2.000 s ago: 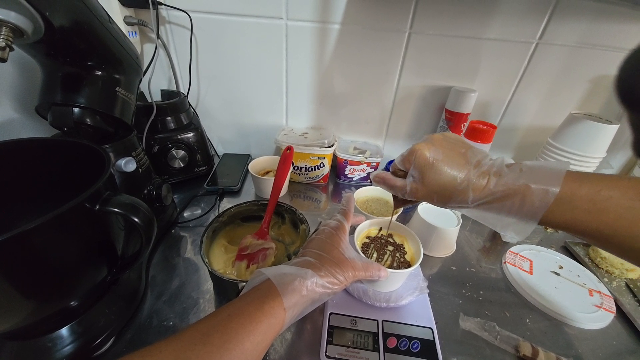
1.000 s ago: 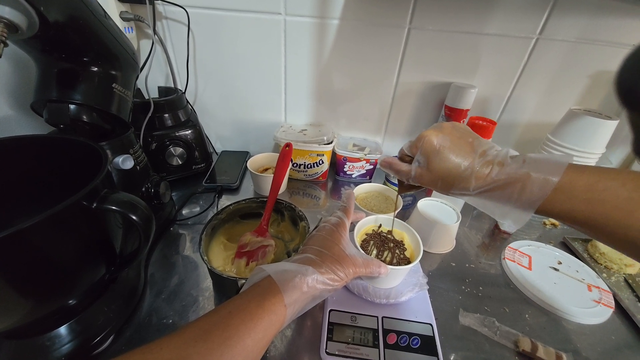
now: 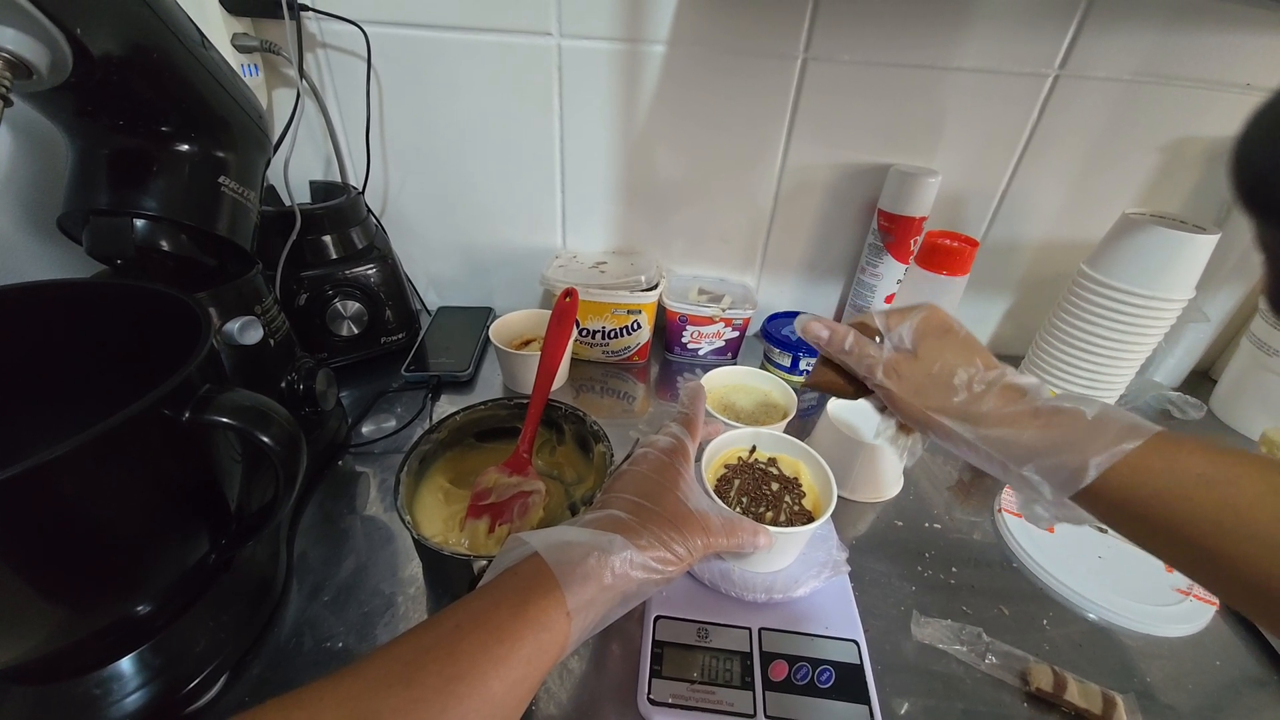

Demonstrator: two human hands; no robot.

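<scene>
My left hand (image 3: pixel 670 490), in a clear plastic glove, grips a white paper cup (image 3: pixel 775 545) over a white kitchen scale (image 3: pixel 755 640). Inside the cup lies a yellow filling topped with dark brown chocolate strands (image 3: pixel 765 488). My right hand (image 3: pixel 890 365), gloved too, is shut on a piping bag with brown filling (image 3: pixel 838 380), above and right of the cup. Behind the cup is another paper cup with a pale, speckled topping (image 3: pixel 750 402). To the left, a pot (image 3: pixel 440 540) holds cream and a red silicone spatula (image 3: pixel 540 400).
A black stand mixer (image 3: pixel 150 130) and its bowl (image 3: pixel 90 450) fill the left side. Margarine tubs (image 3: pixel 612 335) and a phone (image 3: pixel 450 342) stand behind. Right are an upturned cup (image 3: pixel 858 450), stacked cups (image 3: pixel 1130 310), a white lid (image 3: pixel 1100 570) and a wrapped wafer stick (image 3: pixel 1070 690).
My right hand has moved up and away from the cup, and the thin brown stream seen earlier beneath it no longer reaches the cup. My left hand stays at the cup.
</scene>
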